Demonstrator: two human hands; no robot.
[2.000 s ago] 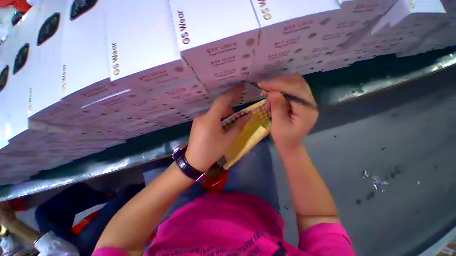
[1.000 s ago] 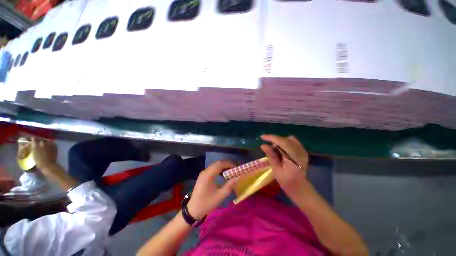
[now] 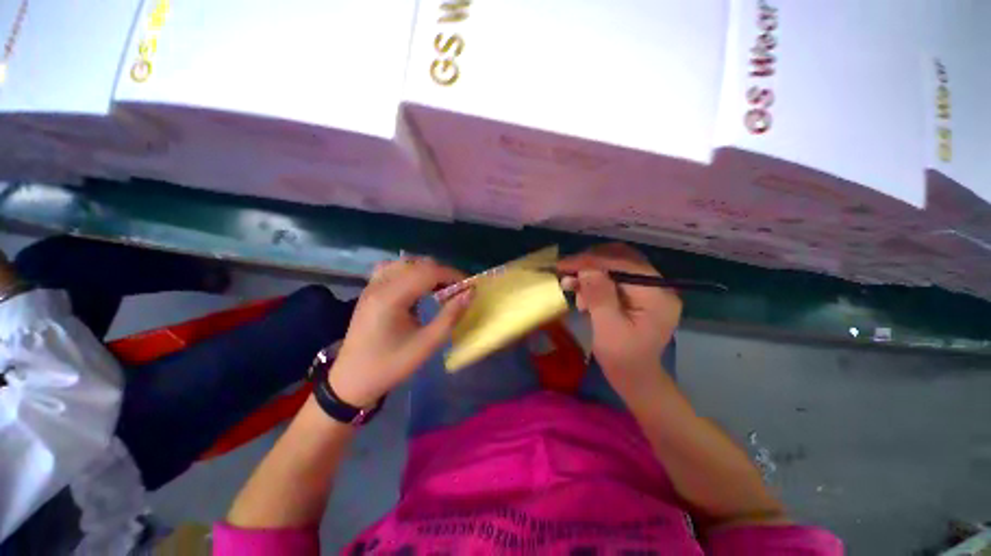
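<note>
A yellow sticker sheet (image 3: 505, 313) is folded and held above the lap, with a row of small marks along its upper left edge. My left hand (image 3: 393, 326) grips its left end between thumb and fingers. My right hand (image 3: 625, 315) is at the sheet's right end and holds a thin dark pointed tool (image 3: 663, 282), whose rear end sticks out to the right. The tool's tip is near the sheet's upper right corner; whether it touches cannot be told. White retail boxes (image 3: 565, 76) marked "GS Wear" stand stacked just beyond my hands.
The green bench edge (image 3: 326, 244) with its shiny rim runs under the boxes. A person in a white sleeve (image 3: 49, 380) and dark trousers sits at the left. Red stool parts (image 3: 196, 329) show beside that person. Grey floor (image 3: 848, 424) lies at the right.
The view has shifted closer to the boxes, and the hands and sheet sit higher in the picture. The sheet's marked face is now seen nearly edge-on. The neighbour's hands have left view.
</note>
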